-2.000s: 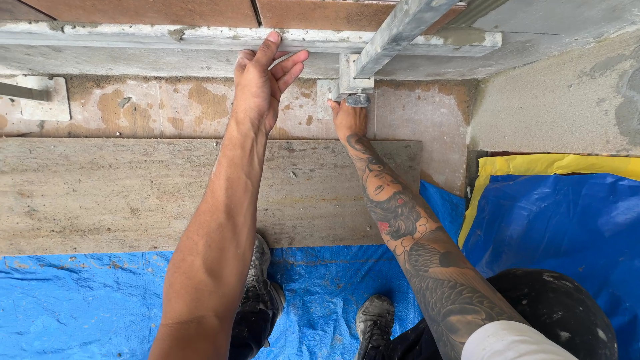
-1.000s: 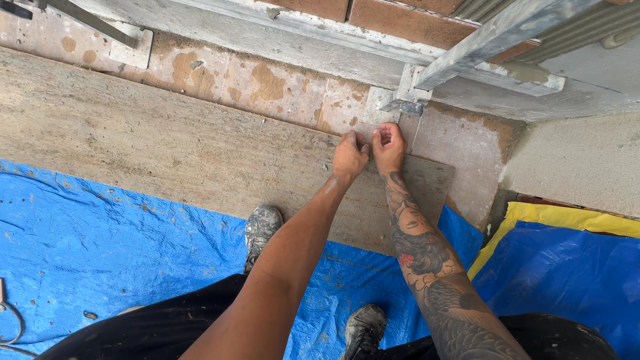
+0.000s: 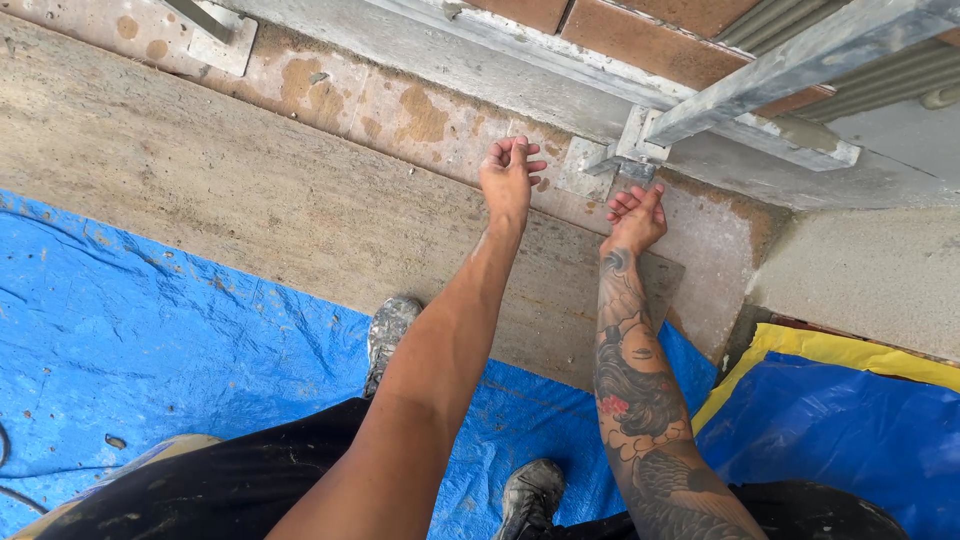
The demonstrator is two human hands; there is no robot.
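Observation:
My left hand (image 3: 511, 180) is raised over the edge of a long board (image 3: 300, 180), its thumb meeting the index finger. Whether something small is pinched there is too fine to tell. My right hand (image 3: 636, 219), fingers curled and parted, is just below a metal bracket (image 3: 639, 139) at the foot of a slanting metal post (image 3: 780, 71); nothing shows in it. A flat base plate (image 3: 581, 169) lies beside the bracket on the stained floor tiles. Behind them a straight metal bar (image 3: 622, 88) runs along the wall under reddish-brown tiles (image 3: 652, 41).
A second base plate with an upright (image 3: 225, 41) stands at the upper left. Blue tarpaulin (image 3: 187, 337) covers the ground beneath my shoes (image 3: 390, 330). Blue and yellow sheeting (image 3: 847, 420) lies at the right by a rough wall (image 3: 862, 277). Ridged adhesive (image 3: 862, 67) shows beside the wall tiles.
Two seconds ago my left hand was at the wall bar and my right at the bracket. One second ago they were close together over the board's edge; now they are apart.

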